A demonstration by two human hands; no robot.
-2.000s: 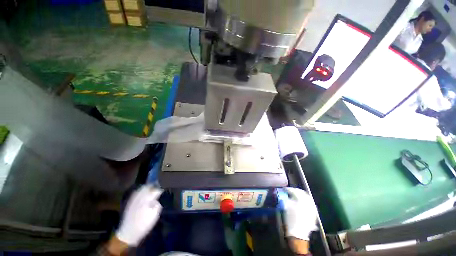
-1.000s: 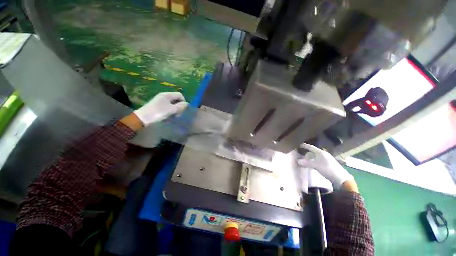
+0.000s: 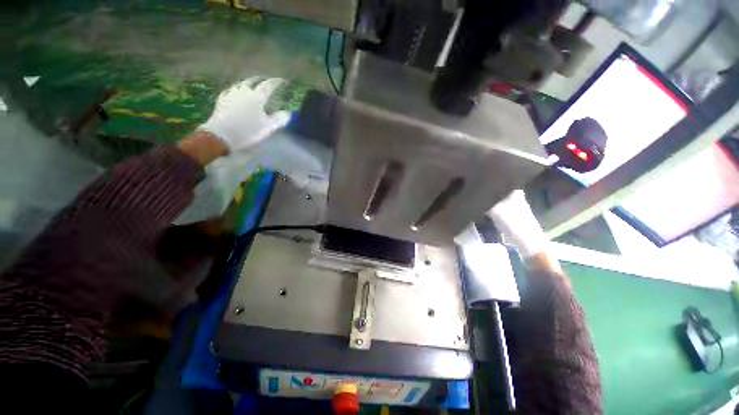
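Observation:
A black power adapter lies in the nest on the silver base plate, below the grey metal horn. Its black cable runs off to the left. The translucent film strip is lifted off the adapter and runs behind the horn. My left hand, in a white glove, is raised left of the horn at the film; its grip is blurred. My right hand, also gloved, is right of the horn, beside the film roll, with its fingertips partly hidden.
The white film roll sits on a rod right of the plate. A red emergency stop is on the front panel. A scanner with red lights stands by the monitors. Another corded adapter lies on the green bench.
The film strip has been lifted and moved back, and the adapter now shows uncovered. My left hand has moved up and away from me. The camera view has shifted.

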